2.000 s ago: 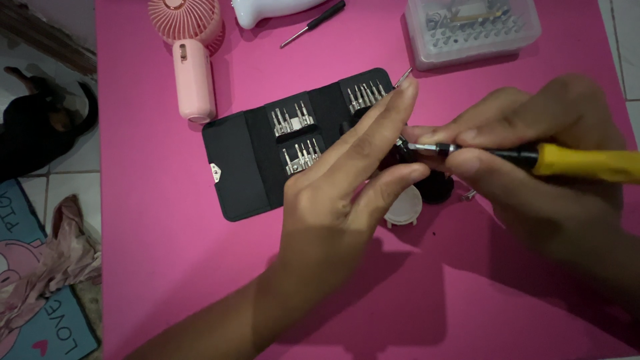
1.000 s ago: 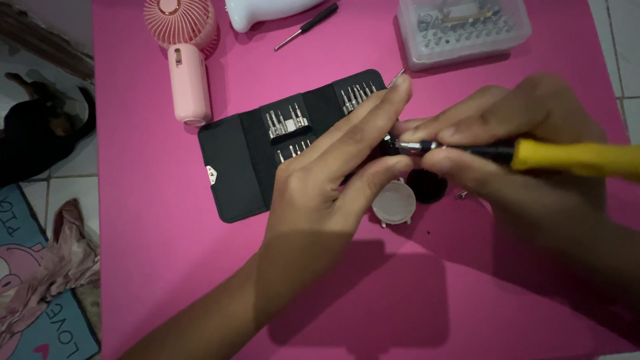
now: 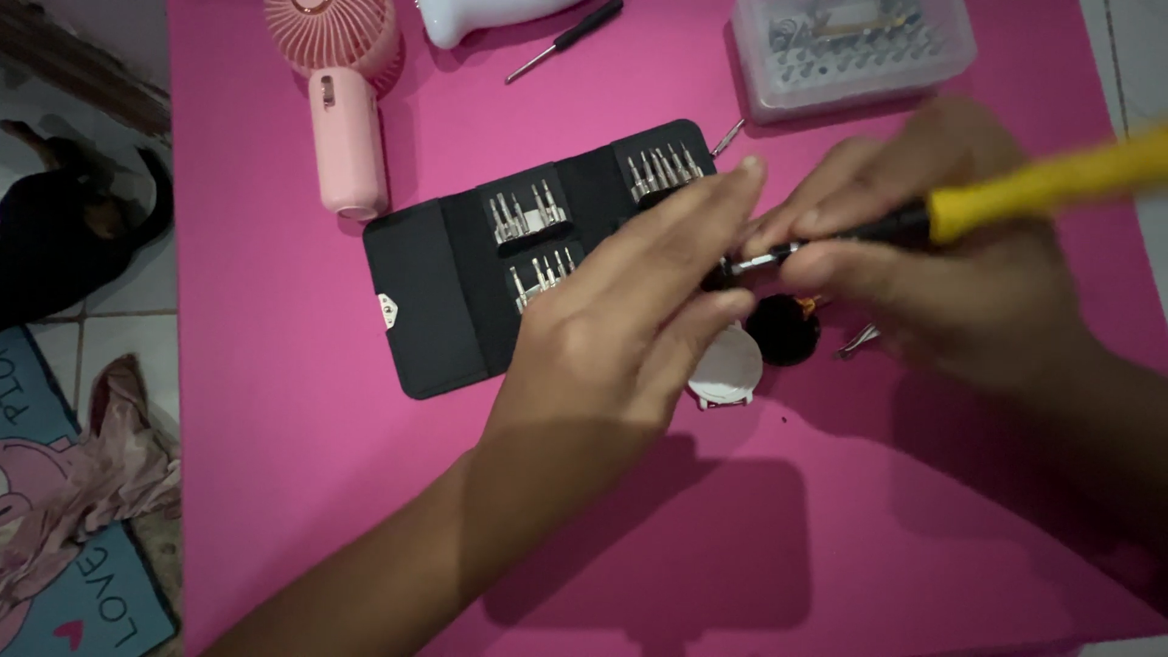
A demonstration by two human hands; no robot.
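Observation:
My right hand (image 3: 949, 237) grips a screwdriver with a yellow and black handle (image 3: 1031, 187), which slants up to the right. Its metal tip (image 3: 756, 263) meets a small dark part (image 3: 718, 274) at the fingers of my left hand (image 3: 611, 310); most of that part is hidden, and I cannot tell what it is. Just below my left fingertips lie a round white watch-like case (image 3: 727, 367) and a round black disc (image 3: 783, 330) with an orange flex piece. Tweezers (image 3: 858, 341) lie partly under my right hand. Behind my left hand is an open black bit wallet (image 3: 429, 310) with metal bits.
A pink handheld fan (image 3: 349, 146) lies at the upper left of the pink tabletop (image 3: 301, 456). A small black screwdriver (image 3: 584, 26) lies beside a white plastic object (image 3: 484, 16). A clear bit box (image 3: 858, 64) stands at upper right. A dark animal (image 3: 64, 228) is on the floor.
The yellow handle has tilted, its rear end now higher at the right. My left hand stays in about the same place over the bit wallet.

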